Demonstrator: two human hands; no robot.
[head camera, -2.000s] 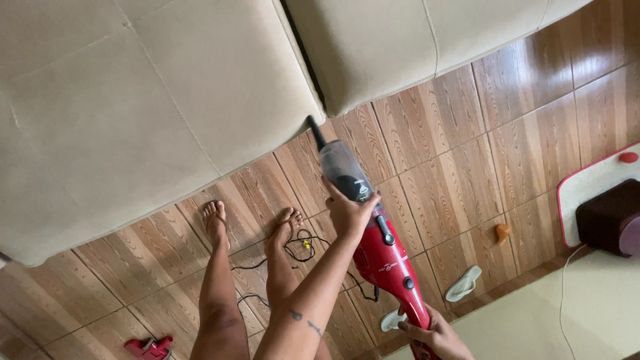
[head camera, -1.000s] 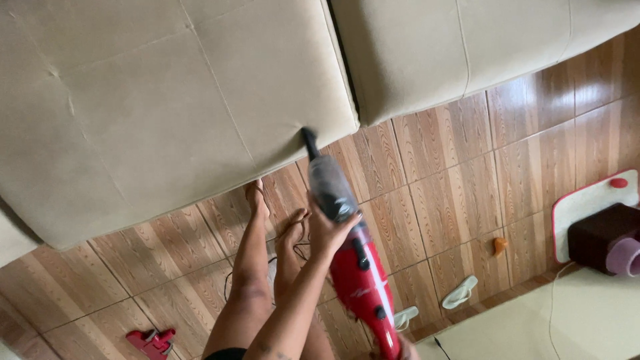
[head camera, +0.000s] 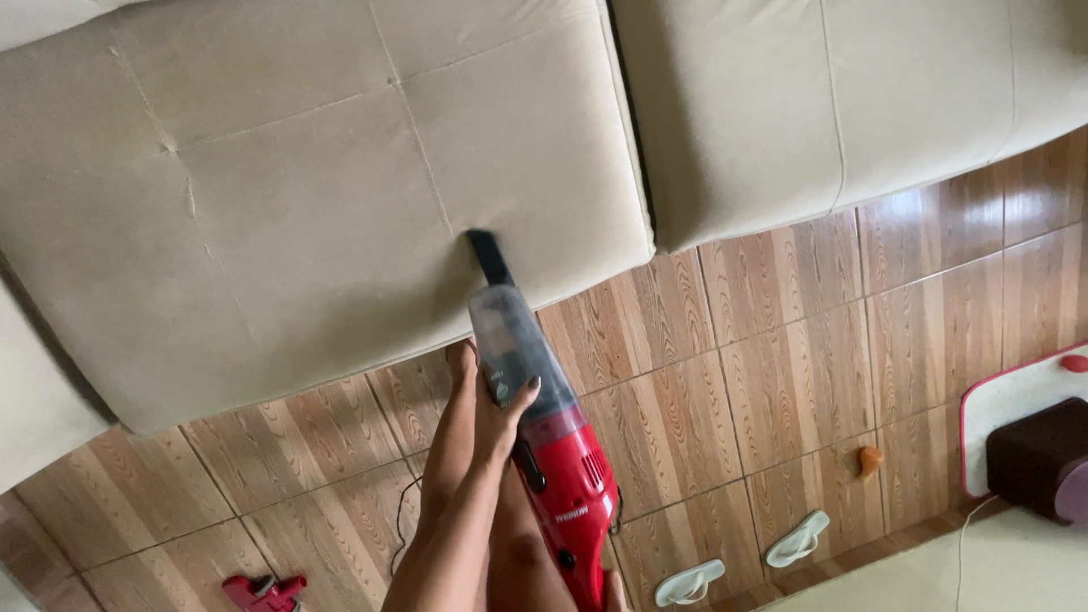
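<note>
A red Mondial stick vacuum cleaner (head camera: 574, 493) with a clear dust canister lies slantwise across my view. Its black crevice nozzle (head camera: 489, 257) rests on the beige sofa seat cushion (head camera: 314, 221), in from the front edge. My left hand (head camera: 503, 416) grips the canister from its left side, thumb on top; its other fingers are mostly hidden. At the bottom edge my right hand (head camera: 614, 591) is at the rear handle, only partly in view.
A second cushion (head camera: 748, 119) adjoins at right, across a dark gap. My legs stand on the wood-look tiled floor (head camera: 663, 331). A red vacuum floor head (head camera: 263, 592), white flip-flops (head camera: 796, 539), an orange object (head camera: 869, 461), a dark cord (head camera: 399, 518) and a dark box (head camera: 1024, 450) on a red-edged mat are around.
The nozzle has moved from the cushion's front edge farther onto its top. Both hands have kept hold of the vacuum cleaner. The view has shifted somewhat.
</note>
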